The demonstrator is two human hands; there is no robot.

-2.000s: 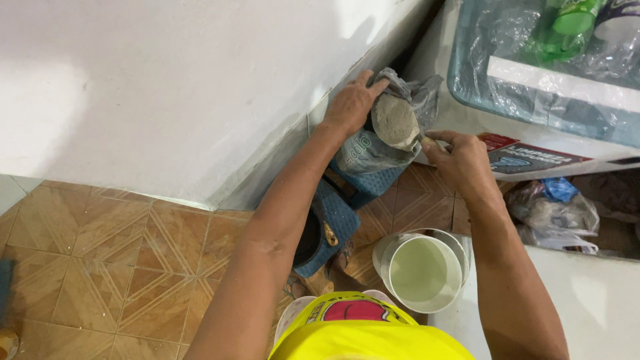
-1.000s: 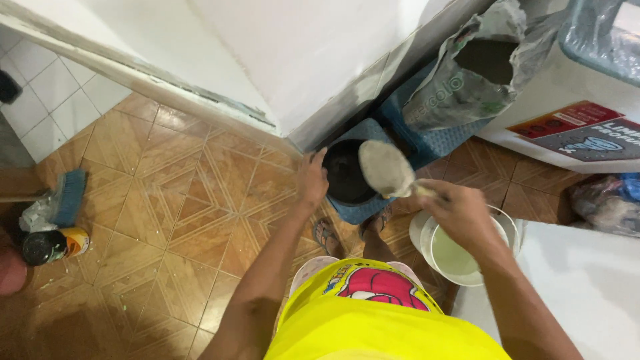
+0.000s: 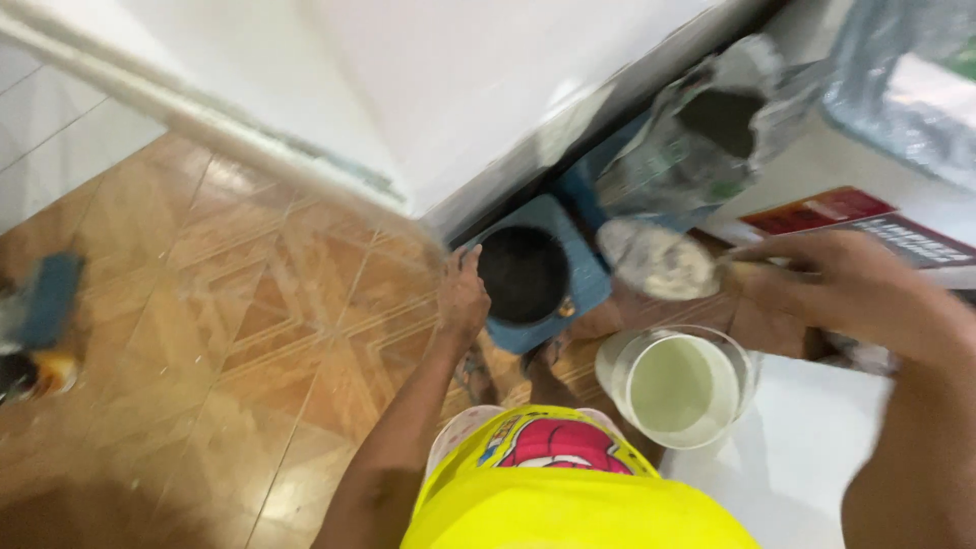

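Observation:
My right hand (image 3: 808, 271) grips the handle of a scoop-like tool (image 3: 659, 259) whose broad face is coated with pale grey material. It is held between an opened bag and a white bucket. My left hand (image 3: 463, 293) rests with its fingers on the left rim of a round black bowl or pan (image 3: 524, 274), which sits on a blue plastic stool (image 3: 587, 282). The opened bag (image 3: 648, 179), holding dark grey powder, stands behind on another blue surface (image 3: 576, 183). The white bucket (image 3: 679, 389) near my body contains pale greenish liquid.
A white wall (image 3: 488, 91) runs close behind the stool. At right stands a white box (image 3: 801, 168) with a red label and plastic-wrapped things on top. A white surface (image 3: 793, 435) lies below it. A blue brush (image 3: 52, 297) is on the tiled floor (image 3: 252, 358) at left.
My left hand has gone from the bag to the black bowl's rim. The coated tool was at the bag's mouth, then over the bowl, and is now to the bowl's right.

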